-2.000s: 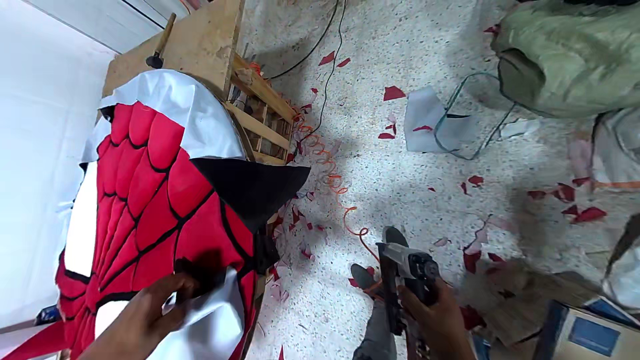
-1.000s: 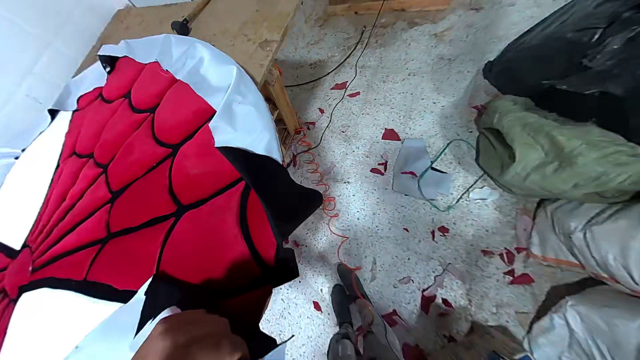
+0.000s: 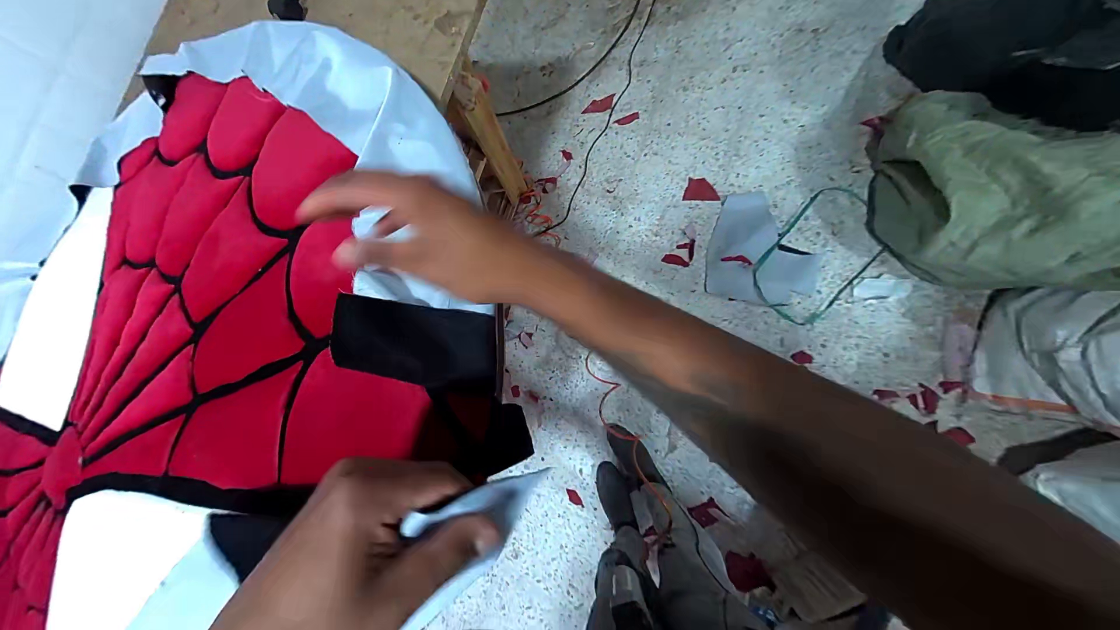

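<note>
A padded red cover with black web-like lines point(image 3: 236, 324) lies over the workbench at left, with white sections and a pale grey lining fabric point(image 3: 385, 105) along its curved edge. A black fabric flap point(image 3: 416, 343) lies at its right side. My left hand point(image 3: 376, 525), at the bottom, grips a pale fabric edge point(image 3: 499, 507) between thumb and fingers. Above it, my right hand point(image 3: 420, 232) is over the lining by the upper right edge, fingers apart and blurred, with nothing seen in its grasp. Contact with the fabric cannot be told.
Beneath the cover is a wooden bench point(image 3: 402, 31). Red scraps point(image 3: 700, 189) and a grey sheet point(image 3: 744, 254) lie on the speckled floor, with a black cable point(image 3: 612, 105) and an orange coiled hose point(image 3: 604, 394). A green sack point(image 3: 1006, 192) and pale sacks point(image 3: 1050, 350) are at right.
Two seconds ago my right hand held a dark, metallic tool low over the floor; now it is empty over the cover's edge. The black flap has been folded inward.
</note>
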